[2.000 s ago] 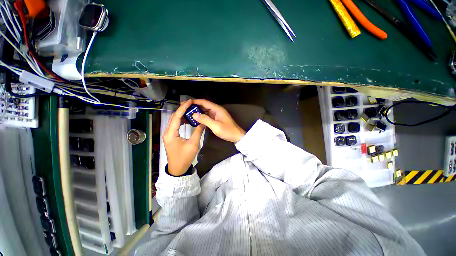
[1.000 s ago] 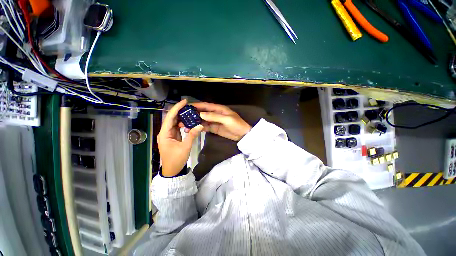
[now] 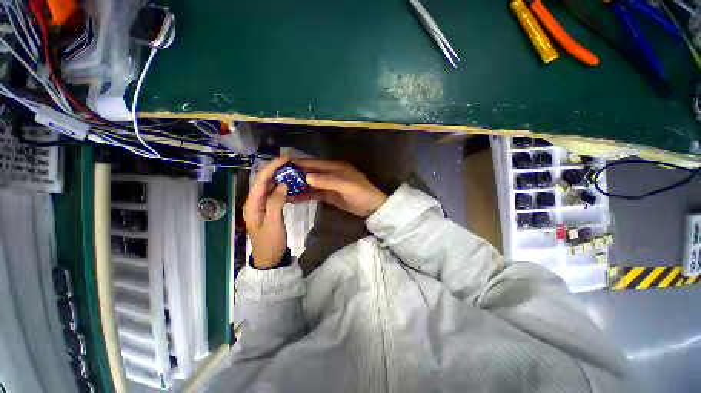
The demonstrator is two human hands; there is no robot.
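A small black rounded-square smartwatch body [image 3: 290,181] shows a lit bluish screen with small light marks. It is held below the bench's front edge. My left hand [image 3: 267,215] grips it from the left, with the thumb at the lower part of the screen. My right hand [image 3: 343,186] holds its right side between the fingertips. The marks on the screen are too small to read. The back of the watch is hidden.
Tweezers [image 3: 435,32], a yellow handle [image 3: 535,32], orange-handled cutters [image 3: 565,34] and blue-handled pliers [image 3: 639,38] lie on the green mat [image 3: 307,61]. A white tray of watches [image 3: 557,265] stands right, below the bench. White cables [image 3: 115,138] hang left.
The watch has moved slightly left and down from two seconds ago. Its screen now shows rows of light marks. My left thumb has moved onto the screen, and my right thumb has moved off it.
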